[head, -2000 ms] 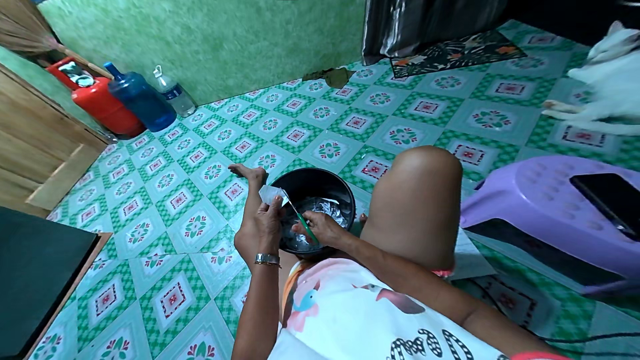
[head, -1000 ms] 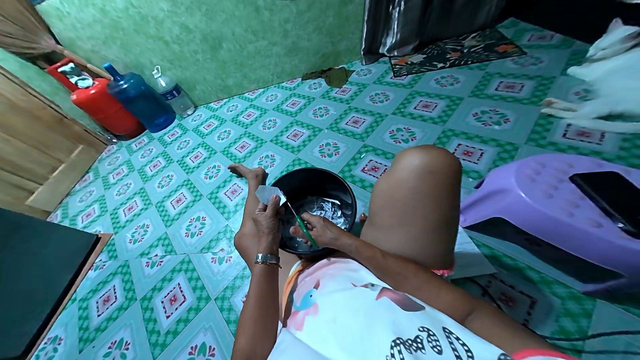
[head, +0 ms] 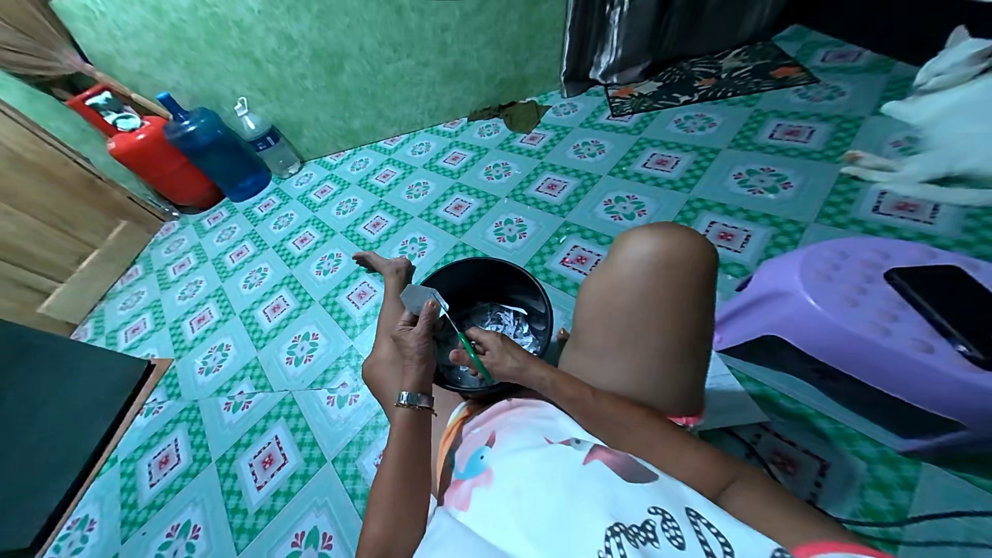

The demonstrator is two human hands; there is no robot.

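My left hand [head: 416,341], with a metal watch at the wrist, holds a small pale flat piece [head: 421,300] that looks like plastic or paper. In my right hand [head: 496,356] is a green-handled tool [head: 474,356], perhaps scissors, its thin blade reaching up to the piece. Both hands are over the near left part of a round black basin [head: 540,302] between my legs. Crumpled clear and whitish scraps [head: 508,322] lie inside it. The exact kind of tool and scraps cannot be told.
A purple plastic stool [head: 814,287] with a phone [head: 945,306] on it stands at right, near cables and a white cat [head: 945,124]. A red gas cylinder [head: 159,159], a blue water jug [head: 217,151] and a clear bottle [head: 267,139] stand by the wall. A dark board [head: 62,426] is at left.
My hands stay over the basin, and the pale piece in my left hand has turned a little. The cat at right has shifted slightly.
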